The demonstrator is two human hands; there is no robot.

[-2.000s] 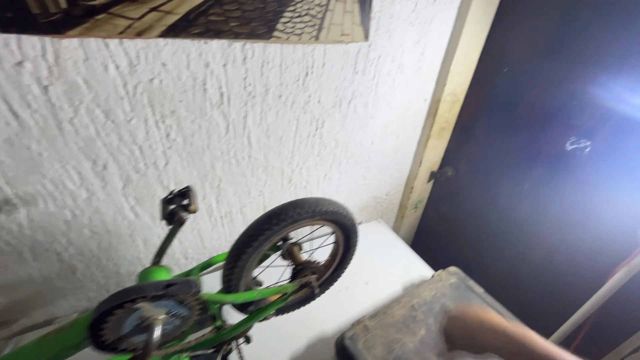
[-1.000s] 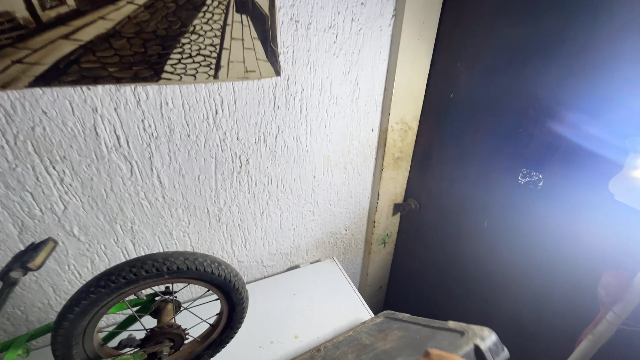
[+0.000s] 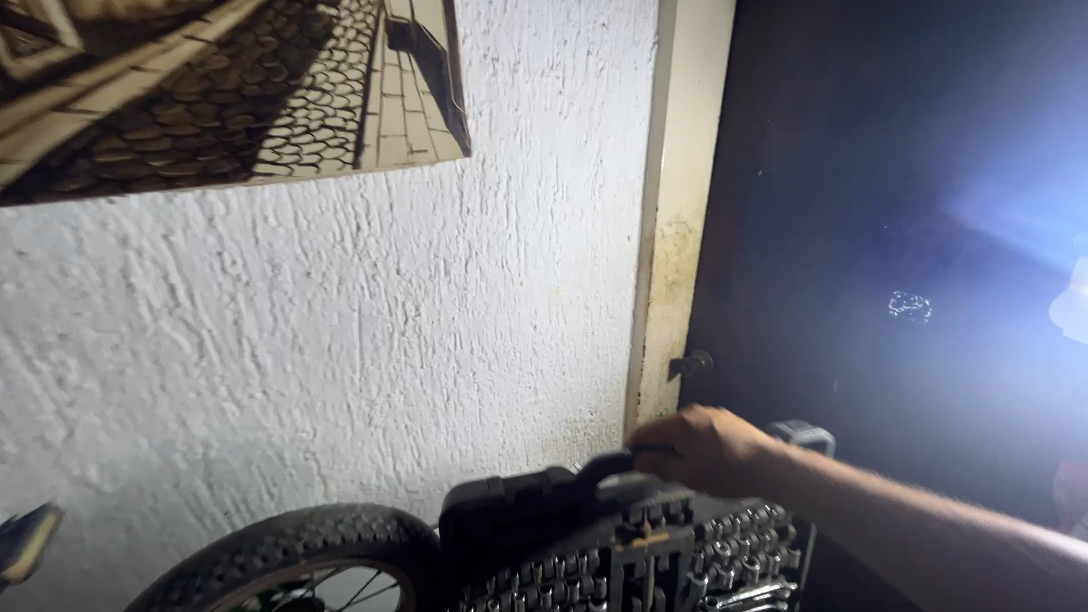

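Observation:
My right hand [image 3: 697,446] reaches in from the right, its fingers curled over the black upper edge or handle of an open socket set case [image 3: 527,510]. Rows of chrome sockets [image 3: 748,540] and a few combination wrenches [image 3: 752,597] sit in the case's dark insert. The bottom of the case is cut off by the frame. Just left of the case stands the knobbly black tyre of a small bicycle wheel [image 3: 306,527], with a bicycle pedal [image 3: 30,544] at the far left edge. My left hand is out of view.
Behind the case rises a rough white wall [image 3: 382,340] with a picture of a cobbled street [image 3: 229,110] on it. To the right are a stained cream door frame [image 3: 676,229] and a dark door [image 3: 833,212] with a bright glare.
The case, closed in the earlier frames, now stands open with its sockets showing. My right hand has come to its upper edge. The view has swung right from the green bicycle.

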